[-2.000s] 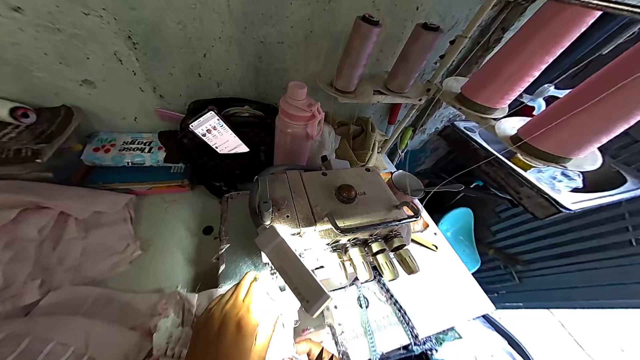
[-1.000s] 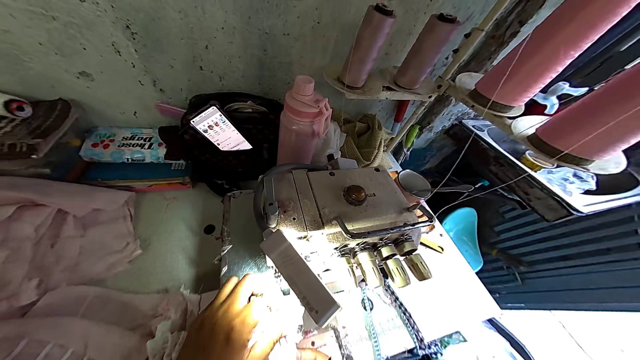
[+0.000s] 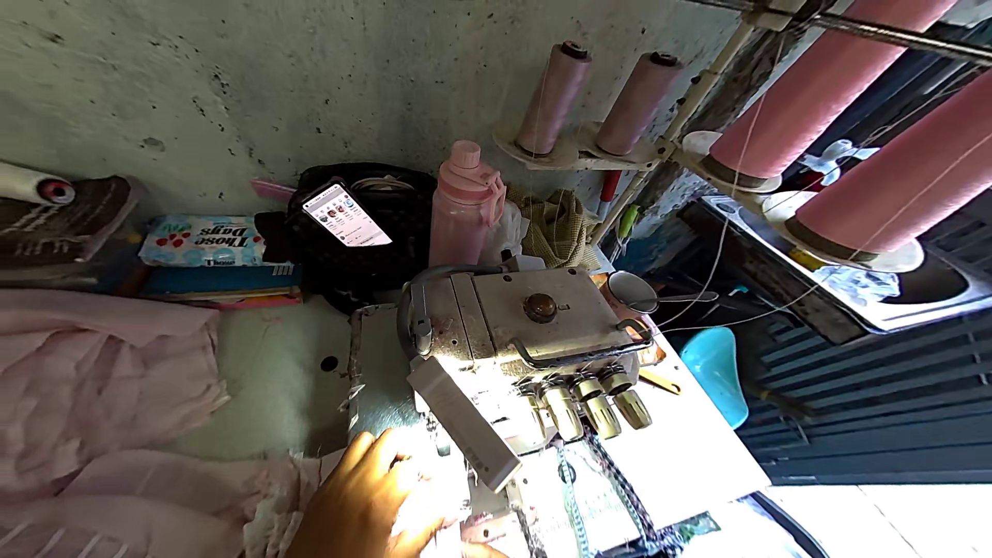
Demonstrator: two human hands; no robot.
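Observation:
An overlock sewing machine [image 3: 535, 318] stands in the middle, with several brass-coloured tension knobs [image 3: 593, 407] along its front. A white lamp bar [image 3: 465, 425] slants across its left front and throws strong glare. My left hand [image 3: 368, 500] lies at the bottom, left of the lamp, palm down on pale cloth beside the needle area; glare hides its fingertips. Just a fingertip of what seems to be my right hand [image 3: 482, 550] shows at the lower edge. Pale pink fabric [image 3: 108, 387] spreads over the table on the left and reaches towards my left hand.
Behind the machine stand a pink bottle [image 3: 459, 209] and a black bag [image 3: 356, 260] with a phone [image 3: 346, 215] on it. Pink thread cones [image 3: 821, 101] and smaller spools [image 3: 554, 97] sit on a stand. A cup [image 3: 632, 291], a wipes pack [image 3: 205, 239] and a turquoise basin [image 3: 717, 376] are near.
Less of the right hand shows at the bottom edge than two seconds ago. My left hand stays beside the lamp bar.

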